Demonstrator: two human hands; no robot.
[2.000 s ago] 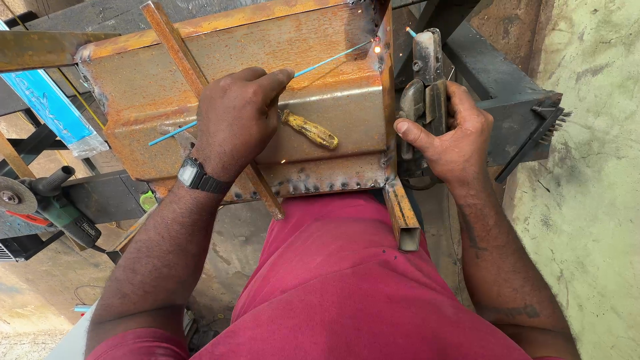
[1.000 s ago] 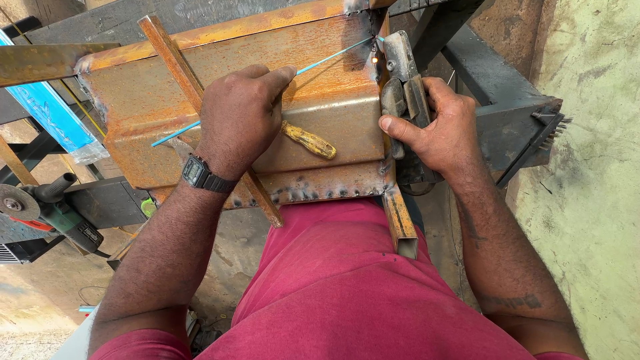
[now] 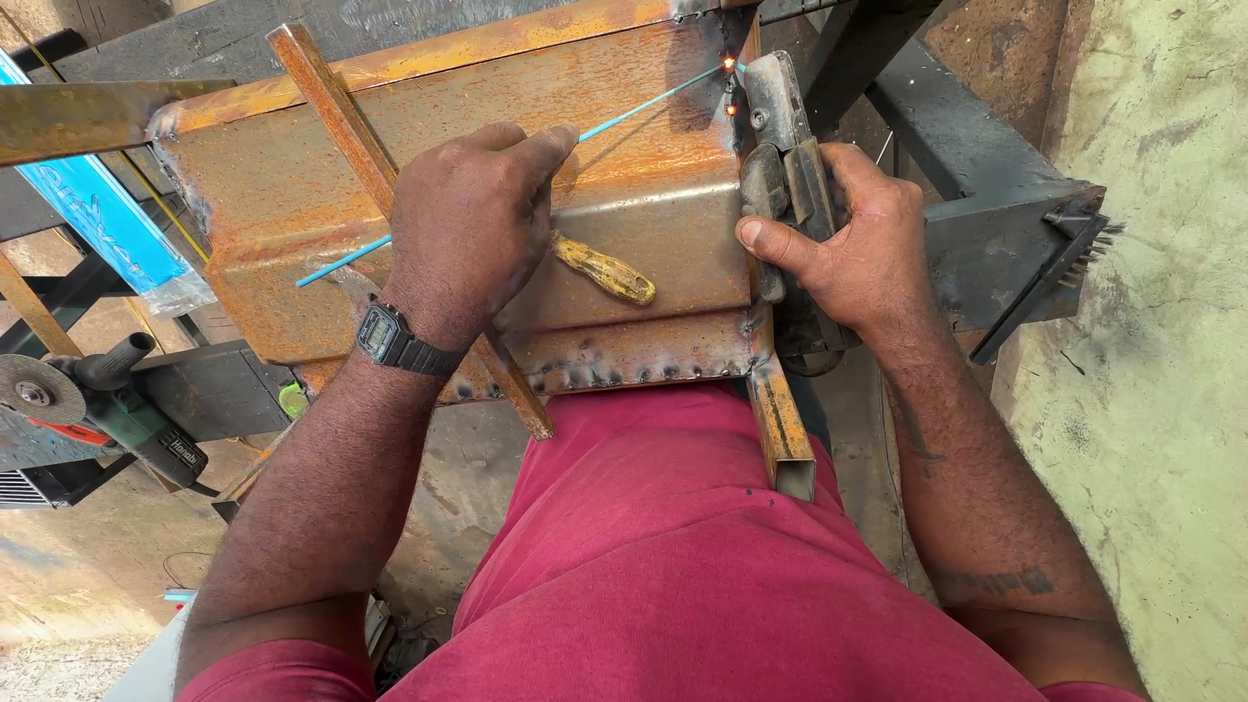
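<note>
My left hand (image 3: 478, 214) is closed round a thin blue rod (image 3: 648, 104), whose far end touches the seam at the right edge of a rusty steel panel (image 3: 624, 156). Two spots glow orange on that seam. My right hand (image 3: 858, 234) grips a dark, worn hand-held clamp-like tool (image 3: 780, 117) just right of the seam; its exact kind is unclear. Under my left hand a rusty steel bar (image 3: 336, 112) crosses the panel. A tool with a worn yellow handle (image 3: 606, 270) lies on the panel, its middle hidden by my left hand.
An angle grinder (image 3: 146, 429) rests at the left, near a blue plastic-wrapped package (image 3: 107, 219). A rusty square tube (image 3: 782, 429) juts toward my shirt. Dark steel beams (image 3: 994, 234) stand at the right, with a wire brush (image 3: 1048, 283) against them.
My right hand and its tool have moved slightly left since the first frame, toward the seam. A second glowing spot shows on the seam now. My left hand still holds the rod.
</note>
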